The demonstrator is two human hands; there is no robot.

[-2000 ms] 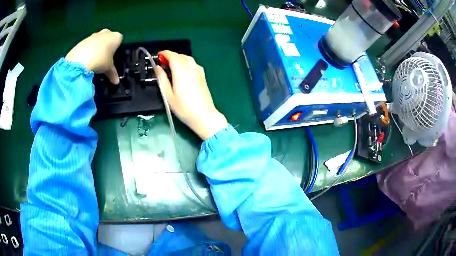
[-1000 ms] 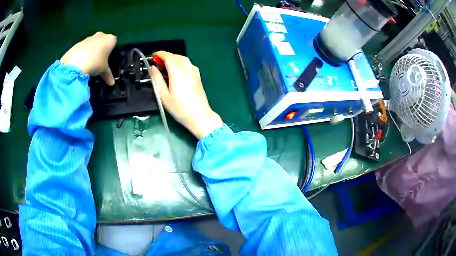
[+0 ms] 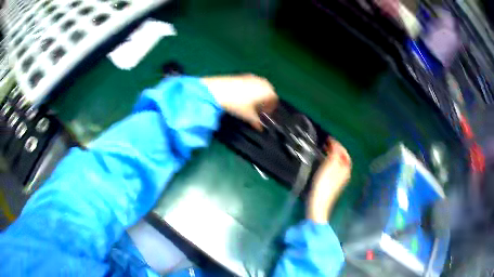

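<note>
The black fixture plate (image 3: 254, 146) lies on the green mat, turned diagonally in this tilted, blurred view. My left hand (image 3: 246, 97) is over its left part, fingers bent down; whether it holds a part is hidden. My right hand (image 3: 330, 176) is at the fixture's right end, fingers around the red grip (image 3: 330, 145) of the toggle clamp. The silver clamp linkage (image 3: 300, 143) sits between my hands, blurred. The air hose (image 3: 298, 186) runs from the clamp past my right hand towards the table edge.
A white tray (image 3: 81, 54) with rows of dark parts is at the upper left, with a crumpled white paper (image 3: 142, 43) beside it. A black tray (image 3: 49, 157) with silver-white parts is at the left edge. The blue control box (image 3: 414, 211) is at the lower right, blurred.
The view has swung left and tilted, so the fixture and my hands appear further right, and the white tray now shows more. My hands remain at the fixture.
</note>
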